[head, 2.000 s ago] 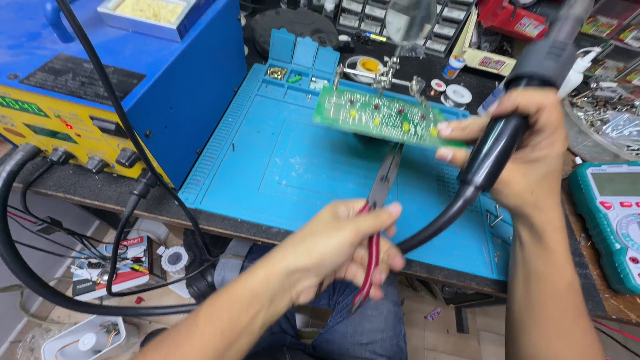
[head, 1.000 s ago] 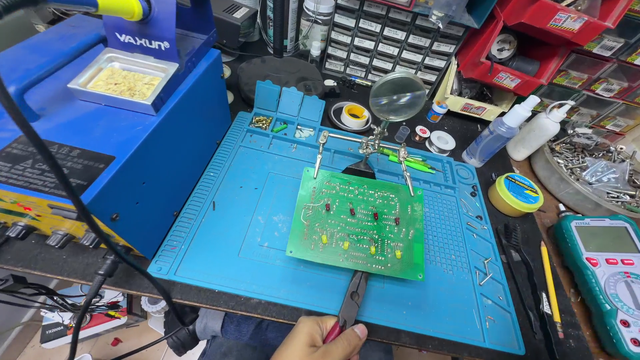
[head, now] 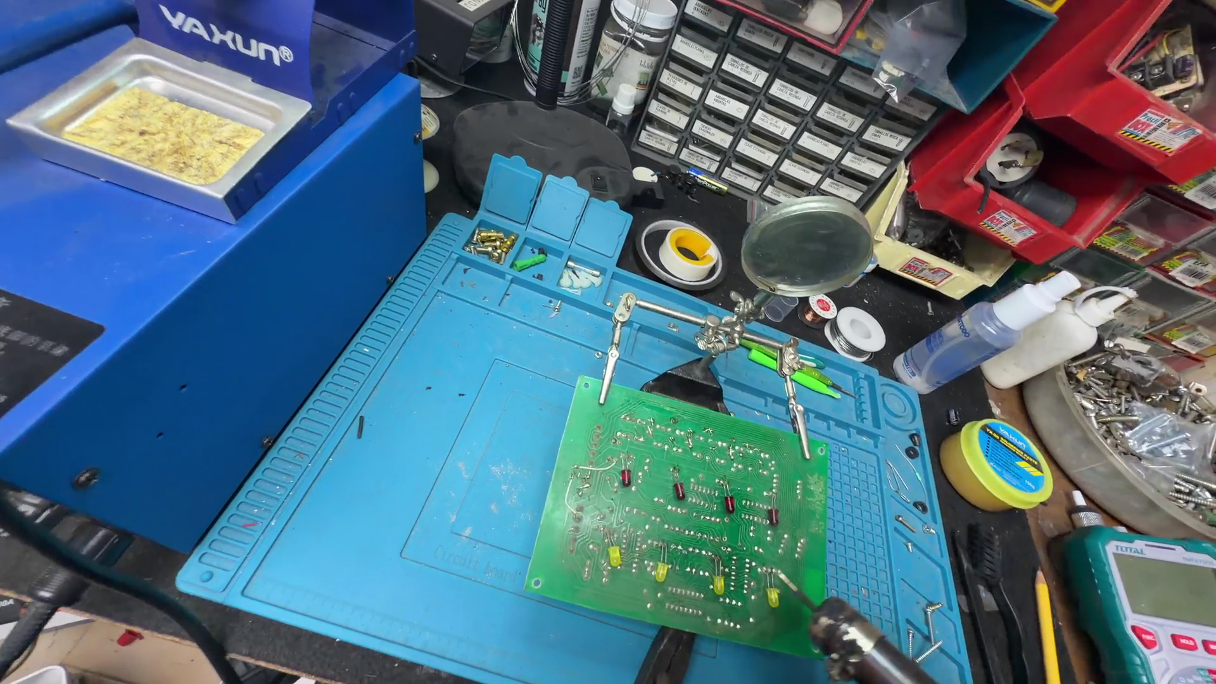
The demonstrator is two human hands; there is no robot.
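Observation:
A green circuit board [head: 684,518] is held at its upper edge by the two alligator clips of a metal helping-hands stand [head: 722,328] with a magnifier [head: 807,245]. Several red and yellow LEDs stand on the board. At its lower right corner, the thin metal tip of a soldering iron [head: 855,646] touches or hovers over the board near a yellow LED; contact cannot be told. Dark plier jaws [head: 667,655] show below the board's lower edge. Both my hands are outside the frame, so their hold on these tools is hidden.
Under the board lies a blue silicone mat [head: 380,456]. At left stands a blue soldering station [head: 218,351] with a sponge tray [head: 256,157]. On the right are bottles [head: 978,332], a yellow paste tub [head: 993,465], brushes, a bowl of screws [head: 1092,456] and a multimeter [head: 1149,598].
The board, between my hands two seconds ago, hangs in the clips. My hand on the pliers has left the view, and the soldering iron has come in at lower right. The view has moved closer.

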